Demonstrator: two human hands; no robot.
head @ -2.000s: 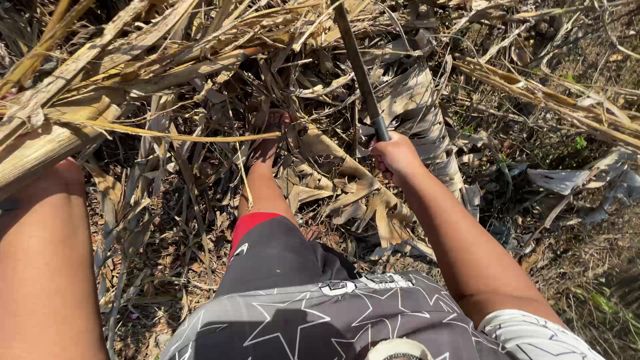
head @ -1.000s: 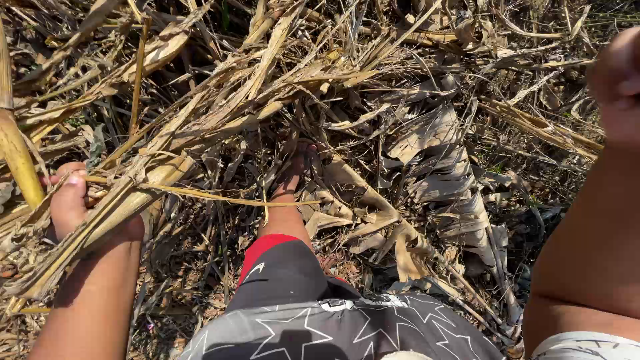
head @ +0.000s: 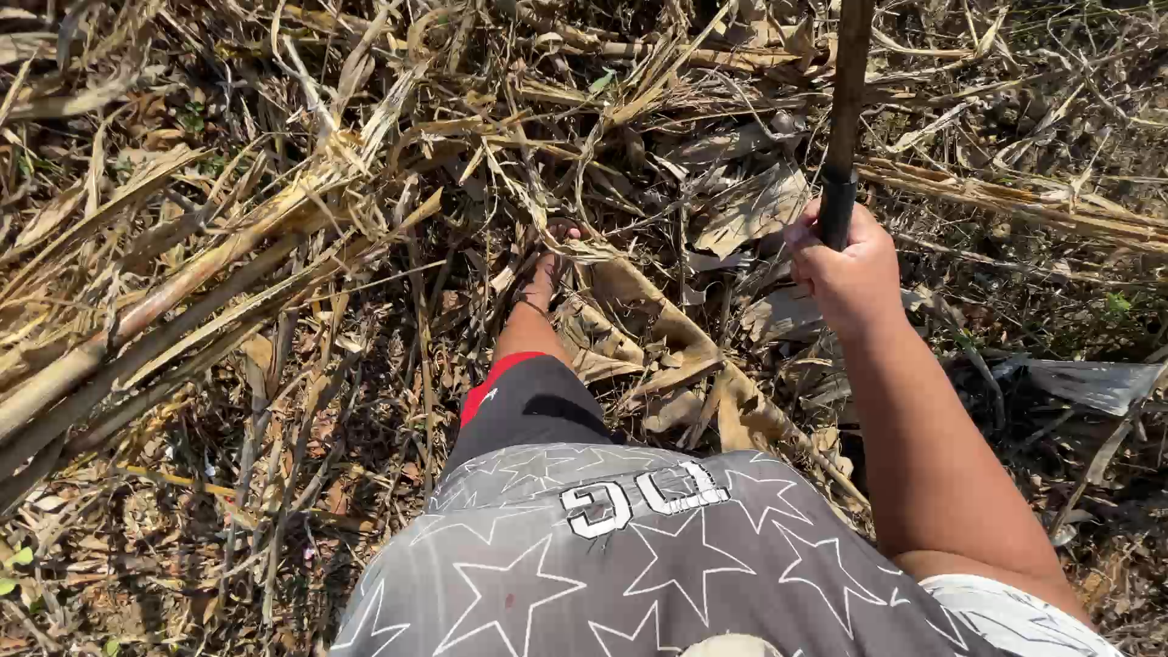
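Note:
My right hand [head: 849, 265] is closed around the black handle of a long-bladed tool, probably a machete [head: 849, 100], whose dark blade points up and runs out of the top of the view. My left hand is out of view. At the left lies a bundle of dry stalks [head: 196, 274], probably corn, slanting from the lower left toward the upper middle. A curled dry leaf [head: 662, 319] stretches over the litter beside my bare lower leg [head: 532, 315].
Dry stalks and leaves cover the ground around my foot [head: 564, 230], which is partly hidden by them. More long stalks [head: 1013, 201] lie at the right, above a pale torn sheet [head: 1095, 383]. Small green leaves [head: 16, 566] show at the lower left.
My left hand, among the stalks at the left one second ago, has gone out of view. My right hand has moved inward from the right edge, and the bladed tool is visible again.

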